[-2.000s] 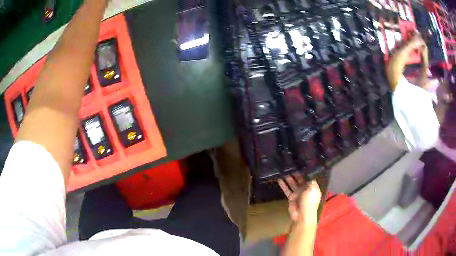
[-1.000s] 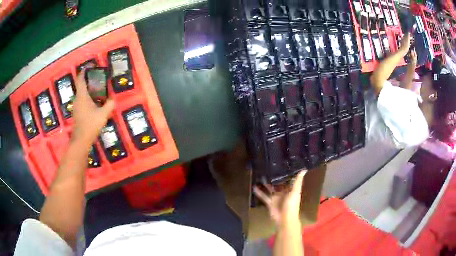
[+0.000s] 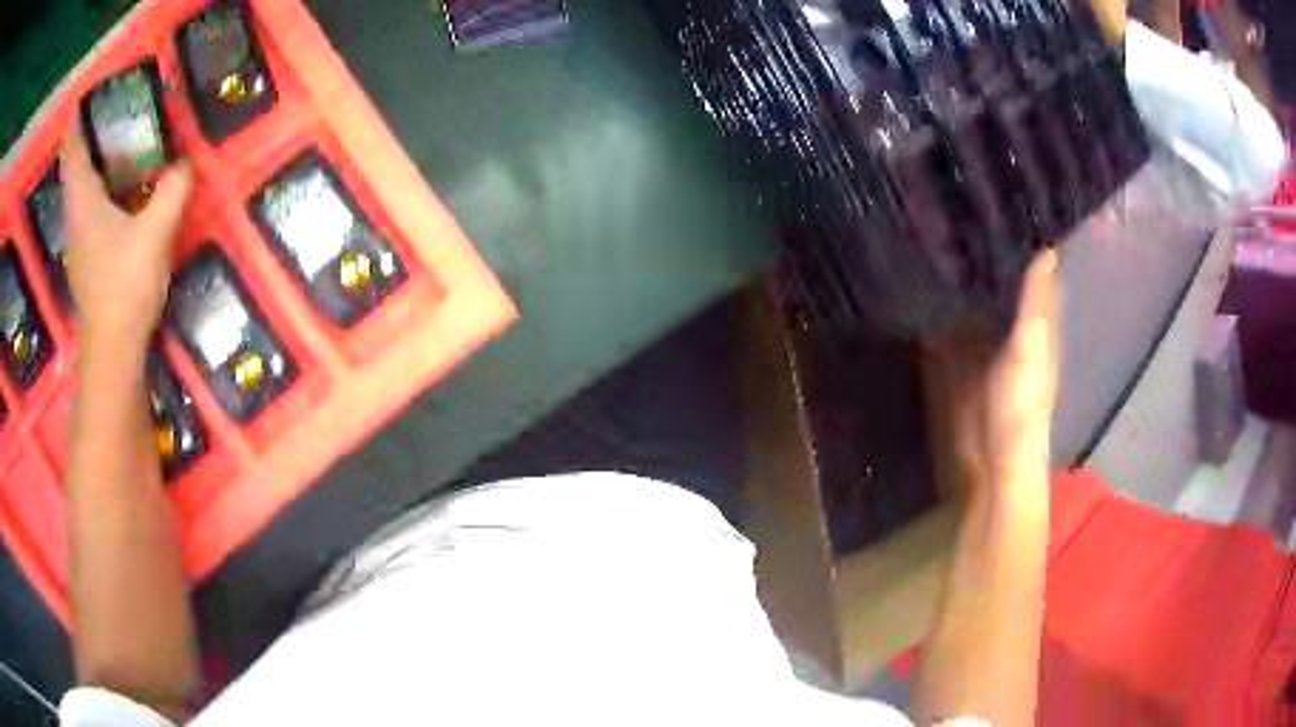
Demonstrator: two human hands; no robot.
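A red foam tray [image 3: 469, 305] on the left holds several black handheld device units [image 3: 330, 239] with pale screens and gold spots. My left hand [image 3: 125, 234] is over its upper row, thumb and fingers around a handheld device unit [image 3: 128, 125] at a pocket; whether it is fully seated cannot be told. A black blister tray [image 3: 938, 171] lies at the upper right, glossy and blurred. My right hand [image 3: 1016, 369] grips its near edge, with the thumb along the edge and the fingers partly hidden.
A smartphone [image 3: 505, 17] lies at the top edge on the dark green bench mat [image 3: 597, 185]. A cardboard box [image 3: 895, 589] is below the blister tray. A red surface [image 3: 1151, 582] is at lower right. Another person's white sleeve [image 3: 1208, 121] shows beyond the tray.
The view has turned. My left hand has brought the unit from above the red tray to an upper-row pocket. My right hand has gone from spread fingers to holding the blister tray's edge.
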